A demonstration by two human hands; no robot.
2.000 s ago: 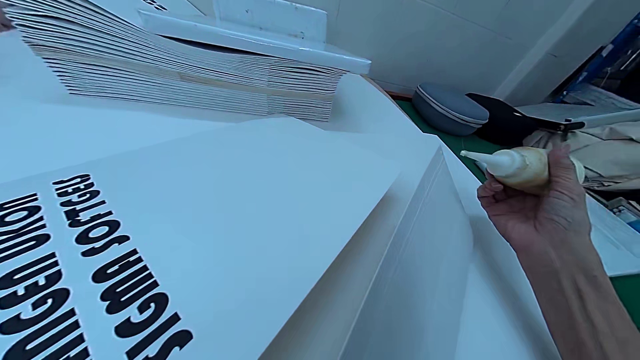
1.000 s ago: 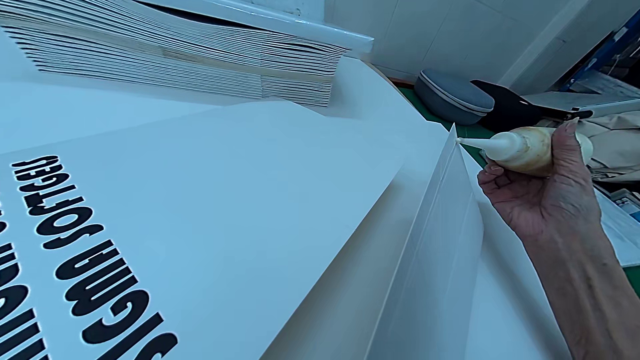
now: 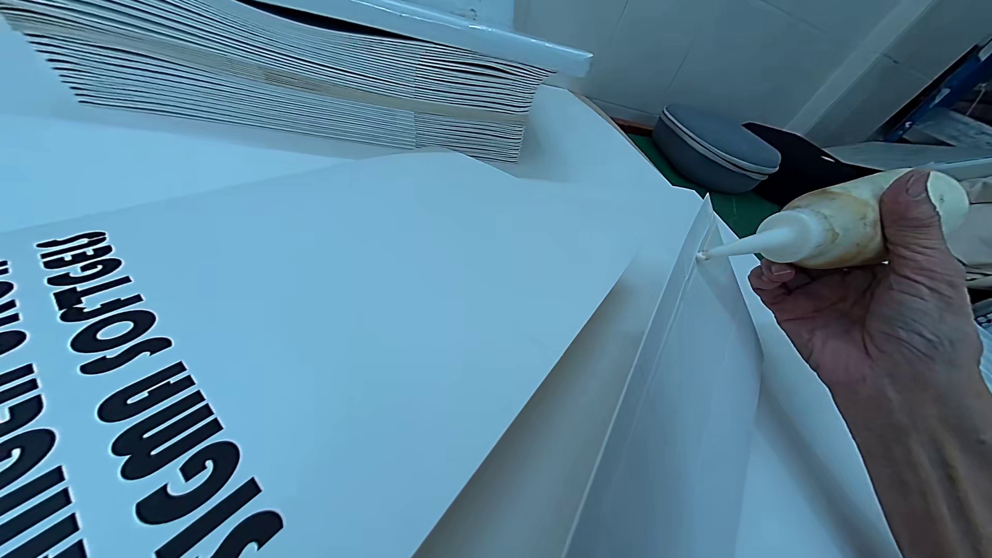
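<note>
My right hand [image 3: 876,325] is closed around a cream plastic squeeze bottle [image 3: 841,221] with brownish stains. The bottle lies nearly level, and its long nozzle points left, the tip at the folded flap [image 3: 674,395] of a large white printed sheet, near the flap's far end. Whether the tip touches the flap I cannot tell for certain. To the left spreads the sheet's broad white panel [image 3: 387,310], which bears large black lettering. My left hand is out of view.
A strapped stack of folded white card [image 3: 310,93] lies at the back left, with a plastic-wrapped flat pack [image 3: 465,35] behind it. A grey zipped case [image 3: 713,151] and a black item [image 3: 806,159] sit on a green surface at the back right, near a tiled wall.
The bottle's nozzle was off to the right of the flap two seconds ago; it moved to the flap's far tip and is now a little lower along it.
</note>
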